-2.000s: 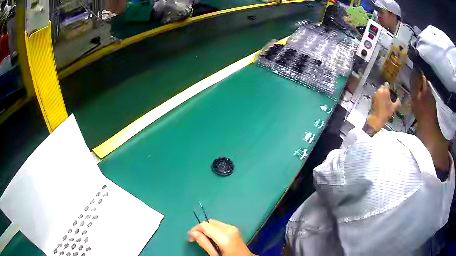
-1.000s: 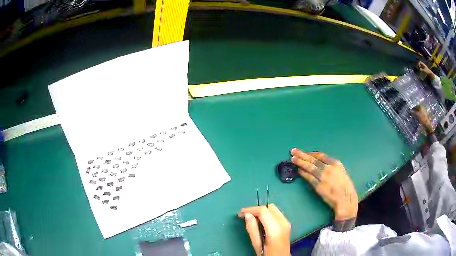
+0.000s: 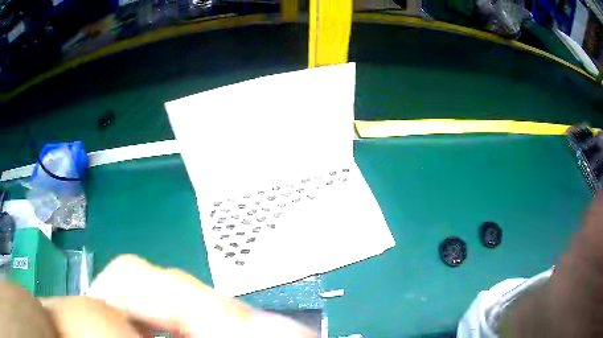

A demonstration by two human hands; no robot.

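Note:
A large blurred hand, which looks like my left hand (image 3: pixel 165 297), crosses the bottom left close to the camera; its grip cannot be made out. A blurred brownish shape at the right edge may be my right hand, but this is unclear. No tweezers are visible. The creased white paper sheet (image 3: pixel 271 138) lies on the green bench (image 3: pixel 410 178), with rows of small dark pieces (image 3: pixel 244 251) on its lower half. Two round black housings, a nearer one (image 3: pixel 453 251) and a farther one (image 3: pixel 490 234), lie apart to its right.
A dark square pad (image 3: pixel 297 318) and clear plastic piece (image 3: pixel 291 294) lie below the sheet, partly covered. At left are a blue bin (image 3: pixel 69 155), a bag of small parts (image 3: pixel 69 211) and a green box (image 3: pixel 36 264). White fabric (image 3: pixel 496 304) intrudes lower right. A yellow-white edging borders the belt.
The view has swung left. The hand holding tweezers and the other hand at the housing are no longer seen there. Two housings now show instead of one. A large blurred hand has entered lower left.

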